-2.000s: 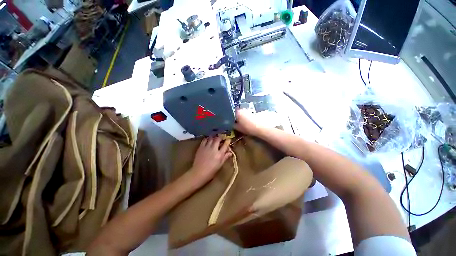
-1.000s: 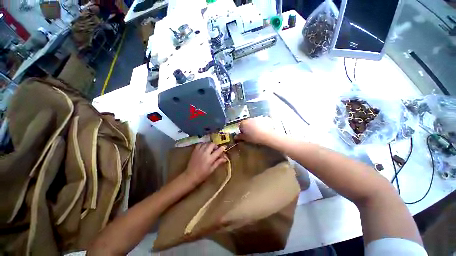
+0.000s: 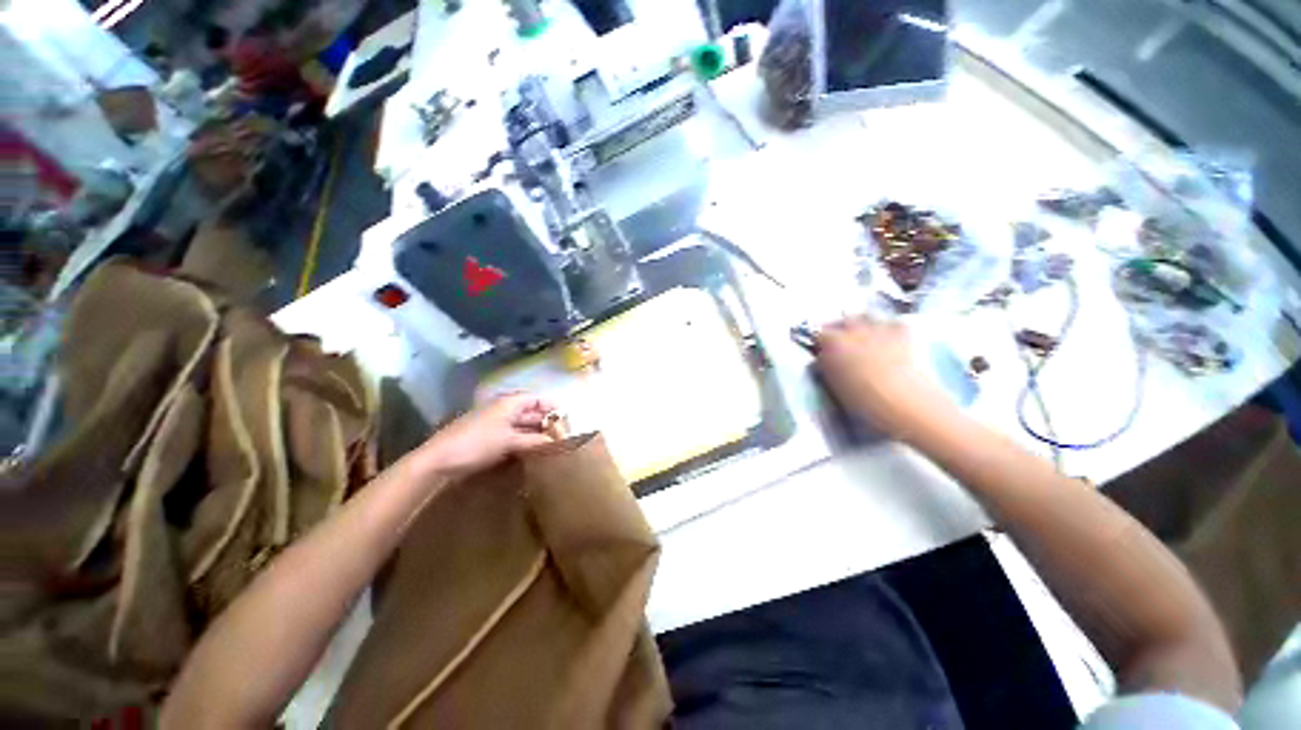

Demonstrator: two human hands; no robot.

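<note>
My left hand [image 3: 500,428] pinches the top edge of a brown bag body [image 3: 471,599], beside a tiny tab with a metal glint [image 3: 554,424]. The body hangs off the machine's front, its pale binding strip running down it. The sewing plate [image 3: 685,378], white and edged in yellow, shows beneath the grey machine head [image 3: 485,271]. A small yellow clamp [image 3: 582,355] sits under the head. My right hand [image 3: 868,368] is on the table right of the plate; a small dark thing shows at its fingertips, but blur hides whether it is gripped.
Brown bag bodies [image 3: 214,414] are heaped at left. An open clear bag of tabs [image 3: 909,245] lies beyond my right hand, with a cable [image 3: 1092,442] to its right. A second hardware bag [image 3: 788,64] stands beside the screen [image 3: 885,43]. Brown fabric [image 3: 1213,513] shows at far right.
The bag body has come off the plate toward me and left, held by my left hand. My right hand has left the clamp area and moved right. The view has shifted, exposing the plate.
</note>
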